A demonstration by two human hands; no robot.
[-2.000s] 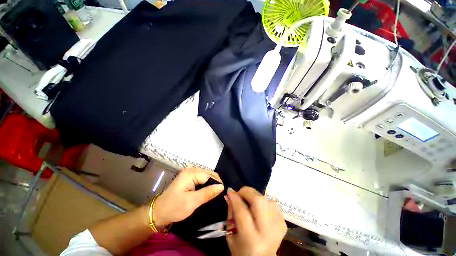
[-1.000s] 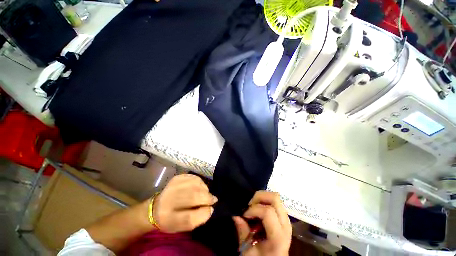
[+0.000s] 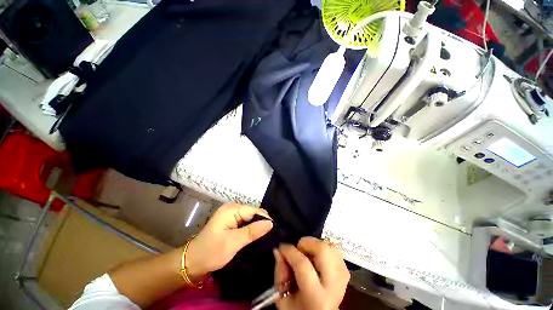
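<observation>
The dark garment piece [image 3: 176, 85] lies over the table, beside the needle, and hangs over the front edge into the lap. My left hand [image 3: 227, 239] pinches its dark edge between thumb and fingers. My right hand [image 3: 314, 275] is just to the right, thumb and fingertips close to the cloth. It holds the snips [image 3: 271, 296] in the palm, silver blades pointing left, partly blurred; their handles are mostly hidden by the fingers. Whether the right fingertips also grip cloth or thread cannot be told.
The white sewing machine [image 3: 461, 97] with lit screen stands at the right, its lamp [image 3: 327, 79] over the cloth. A yellow-green fan [image 3: 358, 21] is behind. A black speaker-like box [image 3: 42, 30] is upper left, a red stool [image 3: 27, 169] and brown board [image 3: 91, 248] lower left.
Since one second ago, my left hand has turned so its thumb and pinched cloth show. My right hand has shifted slightly left, and the snips' blades show more. The cloth on the table has barely moved.
</observation>
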